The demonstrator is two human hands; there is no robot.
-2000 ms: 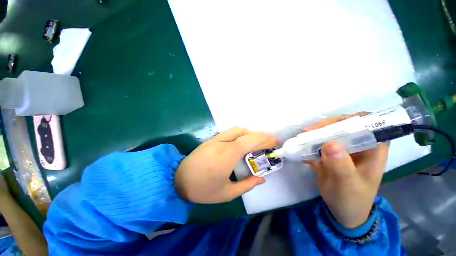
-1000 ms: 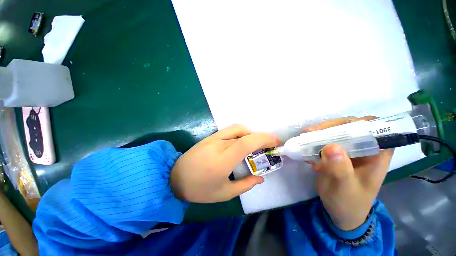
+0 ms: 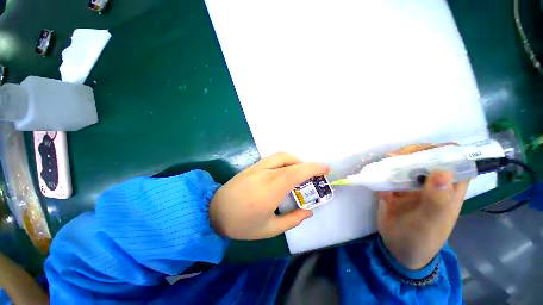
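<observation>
A small electronic module (image 3: 311, 193) with a white rim, a yellow strip and a white label is pinched between the fingers and thumb of my left hand (image 3: 259, 199), over the white paper sheet (image 3: 357, 77). My right hand (image 3: 420, 214) holds the dispensing syringe (image 3: 411, 168) level, with its thumb on the side. The thin yellowish needle tip (image 3: 340, 181) points left at the module's right edge. Whether it touches is not clear. A black cable (image 3: 527, 170) runs from the syringe's rear. The fingers behind the syringe are partly hidden.
At left are a piece of white wiping paper (image 3: 83, 55), a translucent bottle (image 3: 59, 104), a pink-white phone (image 3: 53, 165) and a long clear bag (image 3: 21, 181). Small modules (image 3: 44, 43) lie at the upper left. Another person's arm (image 3: 21, 280) shows at lower left.
The syringe has drawn back to the right, so its tip is now at the module's edge instead of over it. The right thumb has moved rearward along the syringe. The left hand holds nearly still.
</observation>
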